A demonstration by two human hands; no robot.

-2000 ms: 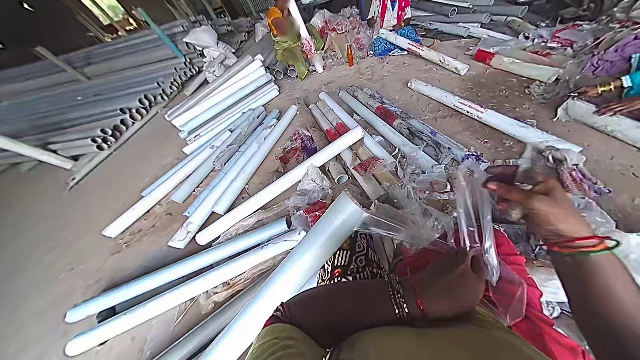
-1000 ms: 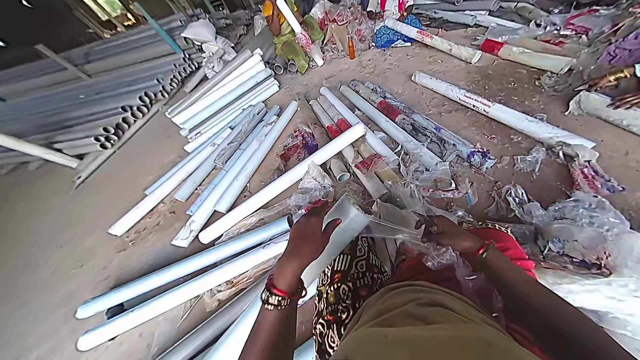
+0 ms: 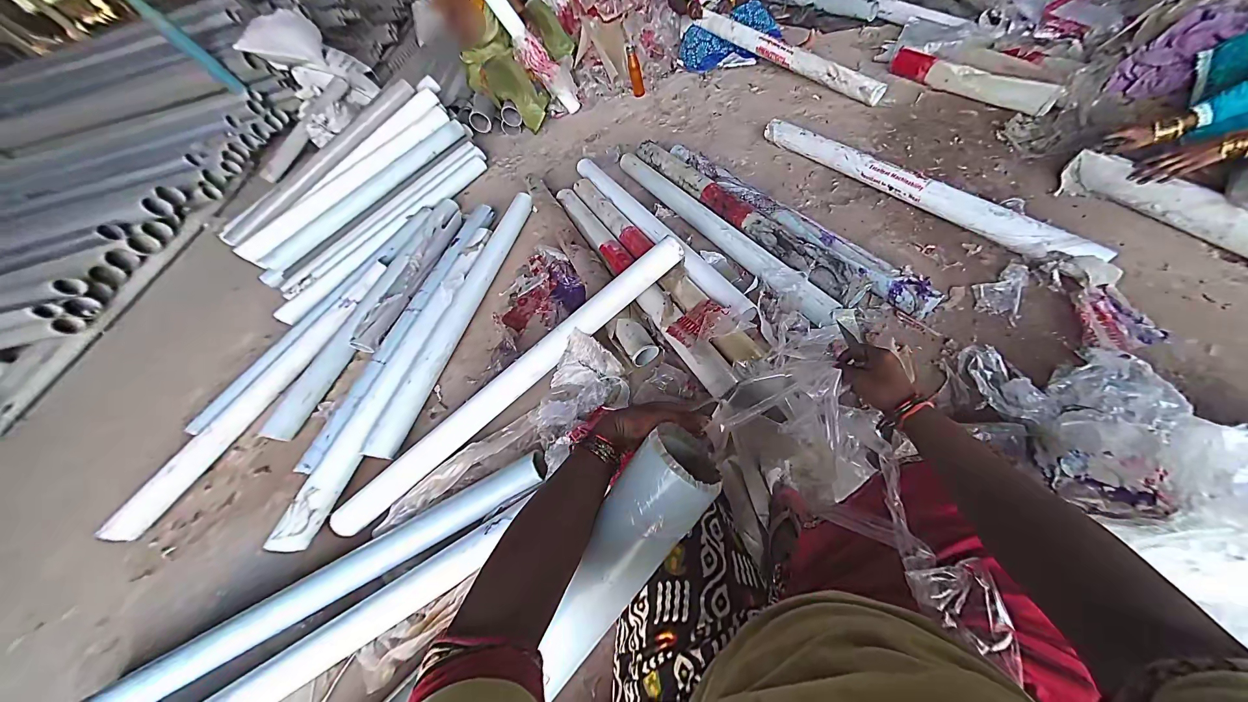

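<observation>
A wide light-blue plastic pipe [image 3: 634, 526] slants across my lap, its open end up near my hands. My left hand [image 3: 648, 421] reaches past the pipe's mouth, at the edge of a bunch of clear plastic film [image 3: 804, 439]; its fingers are partly hidden. On the film's right side, my right hand [image 3: 882, 378] is closed around a small dark object [image 3: 851, 341] with a pointed tip, possibly a blade. Strips of film hang from the bunch over my red cloth. A long white pipe [image 3: 507, 390] lies just beyond my left hand.
Wrapped and bare pipes [image 3: 429, 331] lie in rows on the dirt floor, with stacked grey pipes [image 3: 97, 195] at left. Crumpled plastic film [image 3: 1111, 419] is heaped at right. A person's hands [image 3: 1185, 146] rest near a pipe at upper right. An orange bottle [image 3: 635, 71] stands farther back.
My right hand has moved away from the pipe's mouth since one second ago, and the film now spreads between my hands. My left hand has shifted from the pipe's side to behind its rim.
</observation>
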